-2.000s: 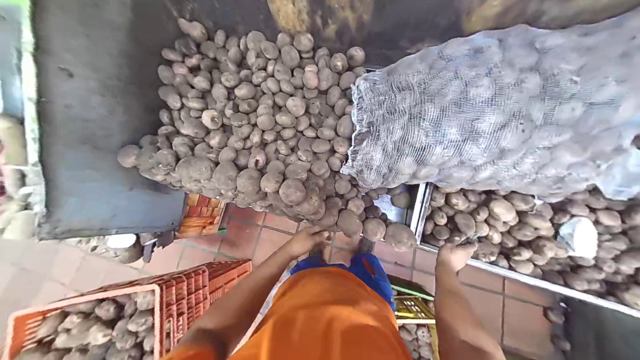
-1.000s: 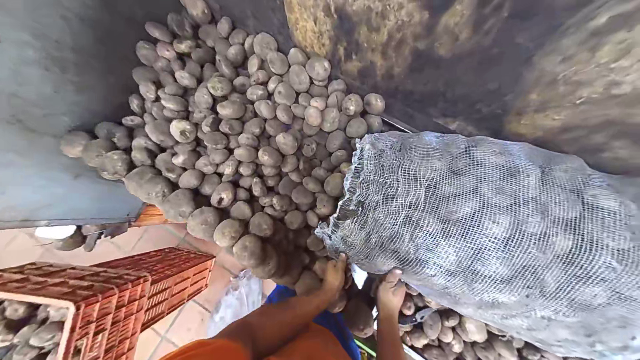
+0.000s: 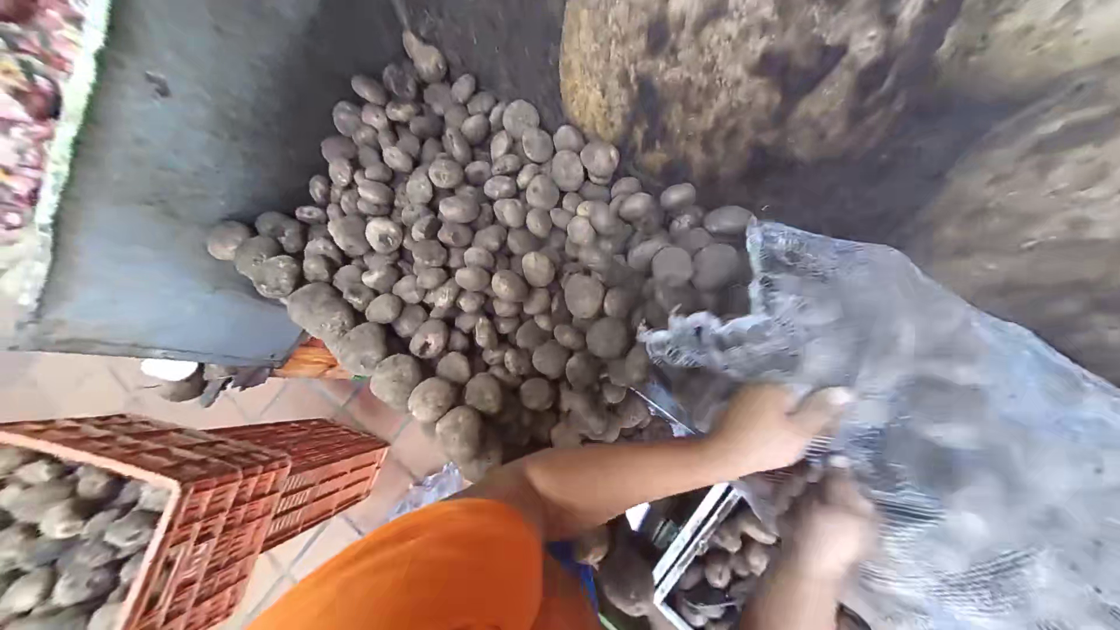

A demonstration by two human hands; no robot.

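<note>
A large pile of potatoes (image 3: 490,271) lies on a dark surface in the middle. To its right is a pale mesh sack (image 3: 954,385), its frayed open mouth facing the pile and several potatoes at that mouth. My left hand (image 3: 779,429) grips the lower side of the sack just behind the mouth, thumb and fingers on the mesh. Just below it, my right hand (image 3: 836,516) is blurred and also closed on the sack's mesh. My fingertips are partly hidden in the folds.
Orange-red plastic crates (image 3: 210,490) stand on the tiled floor at lower left, the nearer one holding potatoes. A white-edged bin (image 3: 696,542) of potatoes sits below the sack. A grey panel (image 3: 175,192) borders the pile at left. Large stained sacks or boulders, which I cannot tell, lie behind.
Both hands have moved right along the sack from its mouth. The sack's mouth looks slacker and more collapsed, with potatoes now against it. The view has shifted closer to the pile.
</note>
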